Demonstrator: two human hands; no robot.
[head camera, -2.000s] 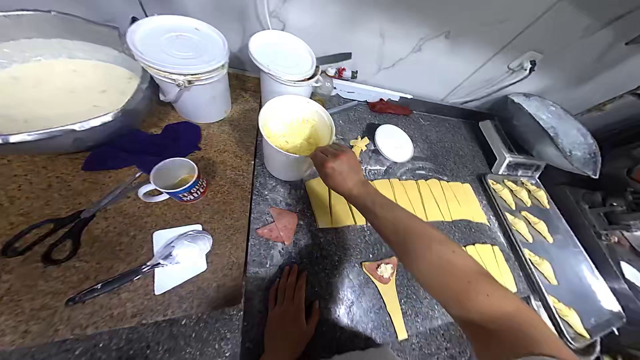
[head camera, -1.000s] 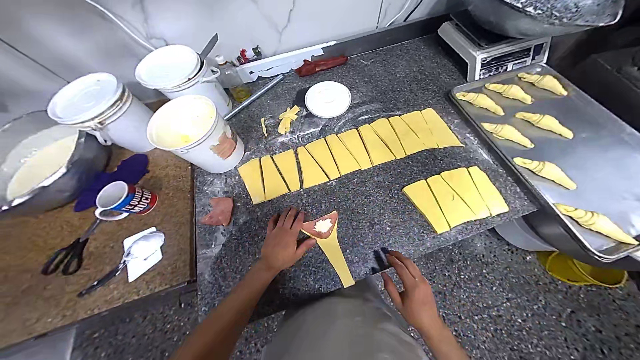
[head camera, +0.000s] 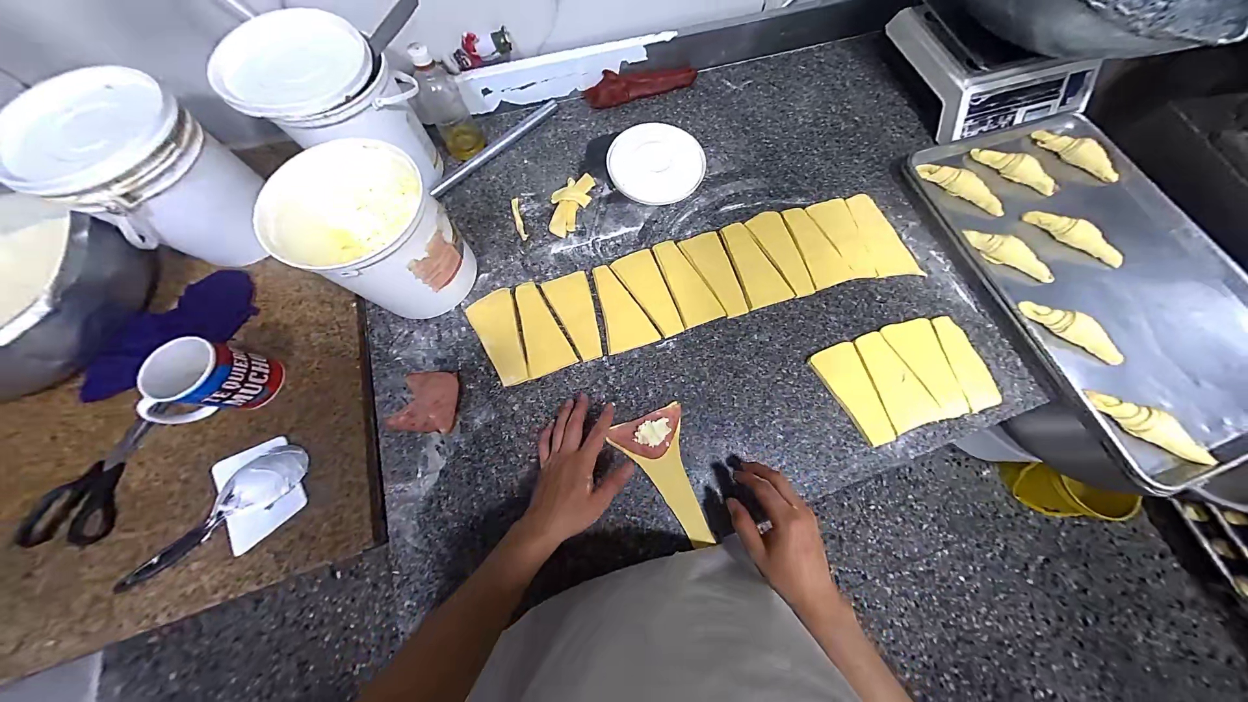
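Note:
A long dough triangle (head camera: 678, 487) lies on the speckled stone counter before me, its wide end away from me. On that end rest a slice of ham (head camera: 624, 436) and a small heap of pale grated filling (head camera: 652, 431). My left hand (head camera: 573, 478) is spread on the counter just left of the wide end, holding nothing. To the right of the narrow end, my right hand (head camera: 777, 522) hovers with fingers loosely bent and apart, also empty. Behind is a row of cut dough triangles (head camera: 726, 268), with a shorter group (head camera: 907, 380) at the right.
A white bucket of grated filling (head camera: 409, 244) stands back left, near a ham piece (head camera: 429, 402). Rolled pastries (head camera: 1072, 331) lie on a metal tray (head camera: 1185, 341) at the right. Scissors (head camera: 88, 492), a mug (head camera: 210, 378) and a spoon (head camera: 249, 487) are on the brown board. A scale (head camera: 985, 78) stands behind.
My right hand has left the bucket of filling and come down to the right of the dough triangle. My left hand has moved up beside its wide end. The view has swung.

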